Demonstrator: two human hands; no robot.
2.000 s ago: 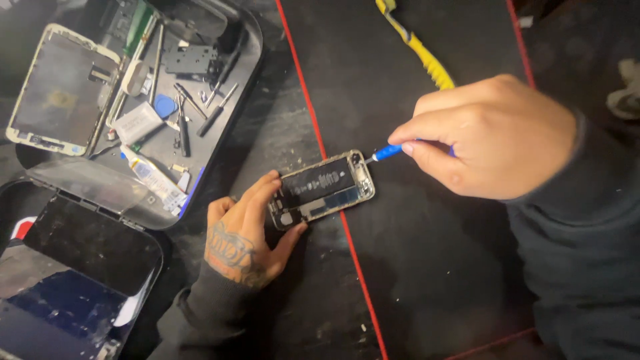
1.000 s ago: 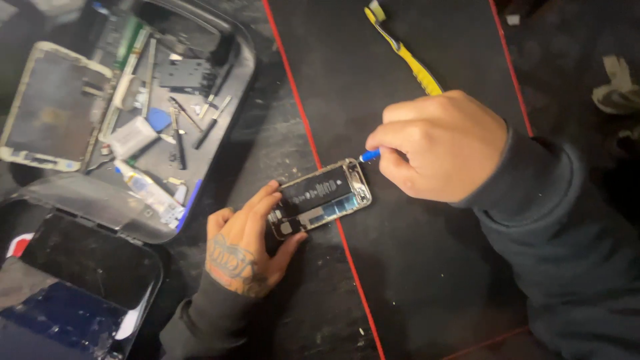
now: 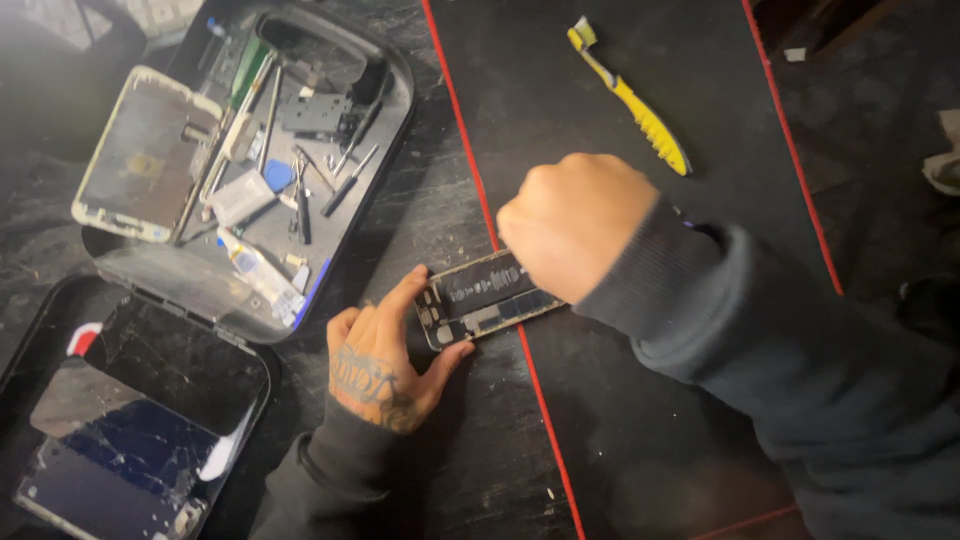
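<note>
An opened smartphone [image 3: 487,300], its battery and inner parts exposed, lies across the red edge line of a black mat. My left hand [image 3: 386,356] grips the phone's left end between thumb and fingers. My right hand [image 3: 577,225] is closed in a fist over the phone's right end and hides it. The blue-handled tool seen in that hand earlier is out of sight now, covered by the hand. A yellow toothbrush [image 3: 637,112] lies on the mat beyond my right hand.
At the upper left, an open case [image 3: 397,112] holds small screwdrivers [image 3: 350,180], a glue tube [image 3: 259,274], a blue plastic pick [image 3: 278,175] and metal parts. A white-framed phone panel [image 3: 142,157] rests on it. Cracked phone screens [image 3: 120,450] lie in the lid at the lower left.
My right hand has moved left from beside the phone to over its right end, and the blue tool has gone out of sight. My left hand keeps its hold on the phone.
</note>
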